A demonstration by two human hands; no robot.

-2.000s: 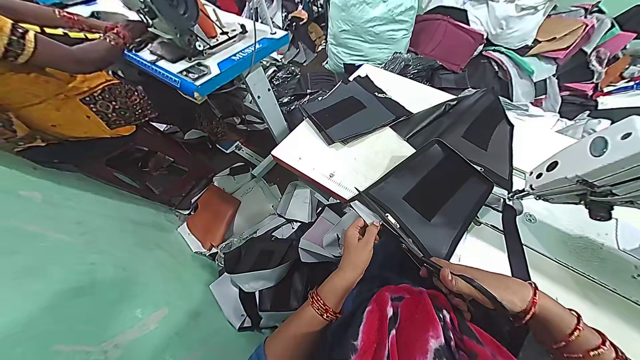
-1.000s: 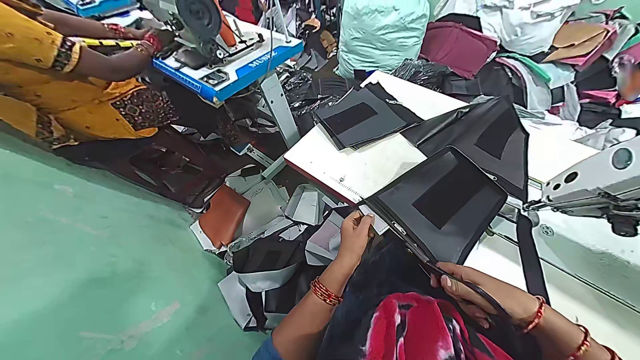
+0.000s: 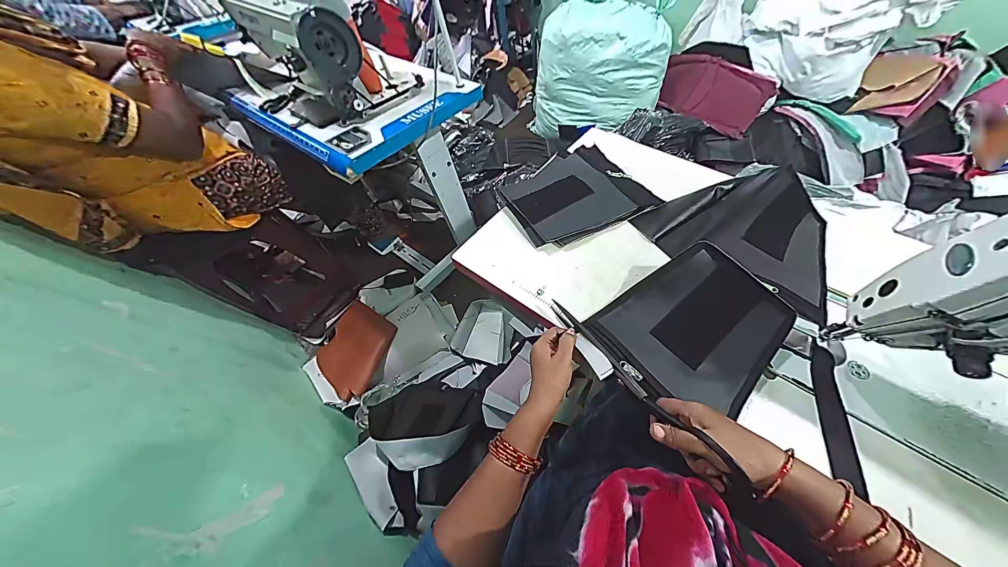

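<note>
A flat black bag piece (image 3: 701, 327) with a darker rectangular patch lies tilted before me on the sewing table. Metal hardware (image 3: 630, 372) shows on its near edge. My left hand (image 3: 554, 362) pinches something thin at that edge's left end, beside a pale strip (image 3: 592, 356); the pinched part is mostly hidden. At the near corner, my right hand (image 3: 709, 441) is closed around a black curved strip or handle (image 3: 713, 450); which one I cannot tell. Behind lie another black panel (image 3: 776, 228) and a small stack of black pieces (image 3: 563, 197).
A sewing machine head (image 3: 937, 291) stands close on the right, with a black strap (image 3: 836, 425) hanging near it. Scraps and bag pieces (image 3: 429, 417) are heaped below left. Another person's arm (image 3: 161, 118) is at a second sewing machine (image 3: 323, 63). Fabric piles (image 3: 717, 94) lie behind.
Both hands stay at the near edge of the black bag piece. Little else has plainly changed, apart from a small shift of the view.
</note>
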